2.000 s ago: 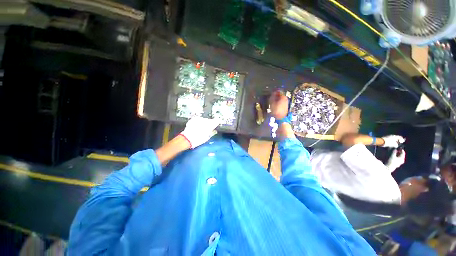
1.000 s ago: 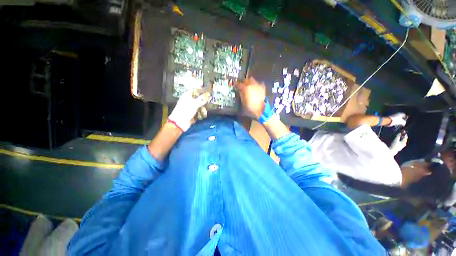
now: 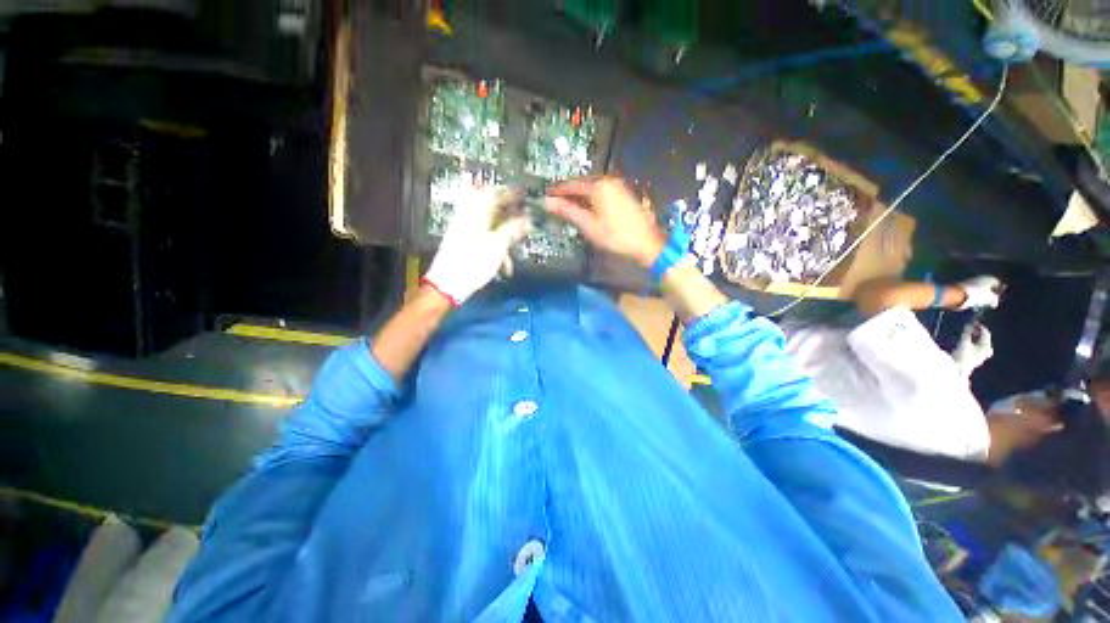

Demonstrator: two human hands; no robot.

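Note:
Four green circuit boards, one of them at the upper left [image 3: 466,119], lie in the pockets of a dark grey pallet [image 3: 513,110]. My left hand [image 3: 477,241], in a white glove with a red cuff, is over the lower left board. My bare right hand [image 3: 612,219], with a blue wrist strap, reaches in from the right over the lower right board. The fingertips of both hands nearly meet above the pallet, at a small dark spot too blurred to name. The hands partly hide both lower boards.
Loose silver-white parts [image 3: 702,217] lie right of my right hand, beside an open cardboard box [image 3: 867,209] heaped with similar parts. A thin white cable [image 3: 907,192] crosses over the box. A person in white [image 3: 901,377] works at the right.
My right hand has moved left from beside the box to over the pallet. My left hand has come up from the pallet's near edge. The fingertips are now close together.

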